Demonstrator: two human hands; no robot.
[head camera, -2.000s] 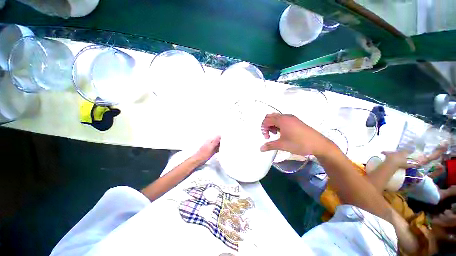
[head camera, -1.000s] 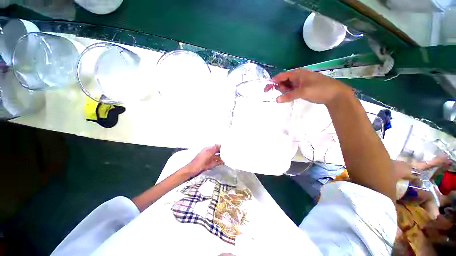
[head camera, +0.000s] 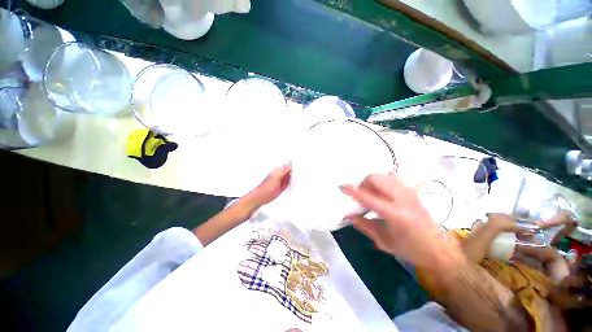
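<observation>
A clear vessel with a white lower part (head camera: 324, 188) is held above my lap at the bench edge, largely washed out by glare; part of its round rim shows. My left hand (head camera: 278, 183) is against its left side, fingers partly hidden by the glare. My right hand (head camera: 383, 211) is blurred at its lower right side, thumb and fingers at the wall; whether it grips the vessel cannot be told.
Several clear vessels (head camera: 87, 78) stand along the cream bench (head camera: 97, 162). A yellow-and-black cloth (head camera: 150, 148) lies at left. A green belt (head camera: 279, 52) runs behind, with a white vessel (head camera: 428, 70) on it, beside a green frame (head camera: 545, 87). Other people's hands are at right.
My right hand has come down from above the vessel's far rim to its lower right side. The held vessel has tilted, so more of its rim shows. A gloved hand has appeared at the top.
</observation>
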